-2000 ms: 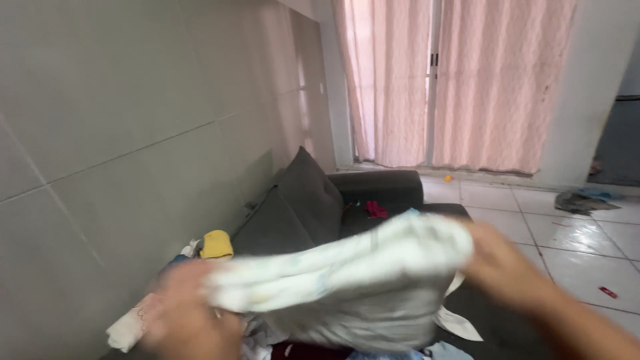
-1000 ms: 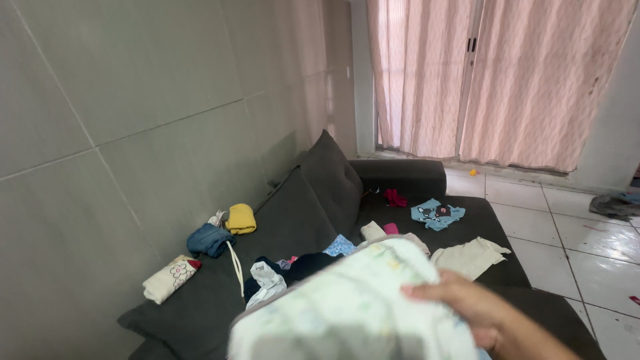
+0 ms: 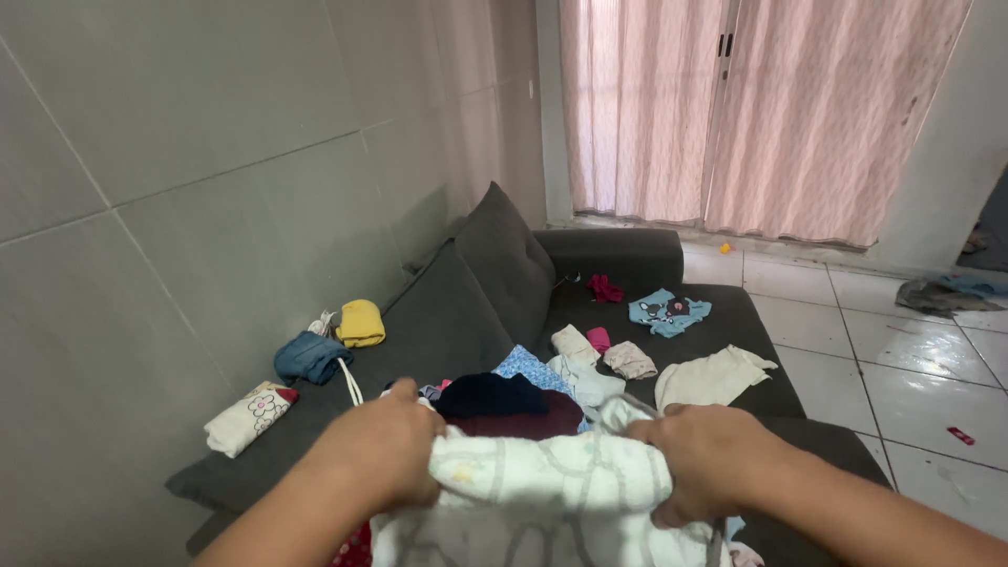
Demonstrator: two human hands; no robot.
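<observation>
My left hand (image 3: 386, 449) and my right hand (image 3: 701, 461) each grip one end of the folded edge of a white patterned cloth (image 3: 551, 472), which hangs down between them; its lower part is blurred and cut off by the frame. Just beyond it on the dark grey sofa (image 3: 441, 315) lie a navy garment (image 3: 492, 396), a maroon garment (image 3: 543, 417), a blue patterned cloth (image 3: 531, 366) and a pale garment (image 3: 583, 383). Red dotted fabric (image 3: 354, 547) shows below my left wrist.
Folded along the sofa's back are a yellow cloth (image 3: 361, 324), blue denim (image 3: 309, 357) and a white flowered garment (image 3: 248, 419). The seat holds a light-blue shirt (image 3: 668, 312), a cream cloth (image 3: 713, 378) and a crimson cloth (image 3: 605, 289). Grey cloth (image 3: 941, 295) lies on the tiled floor.
The patterned cloth was held by my right hand at its right edge, with my left hand not visible; now both hands hold its folded edge, lower in view.
</observation>
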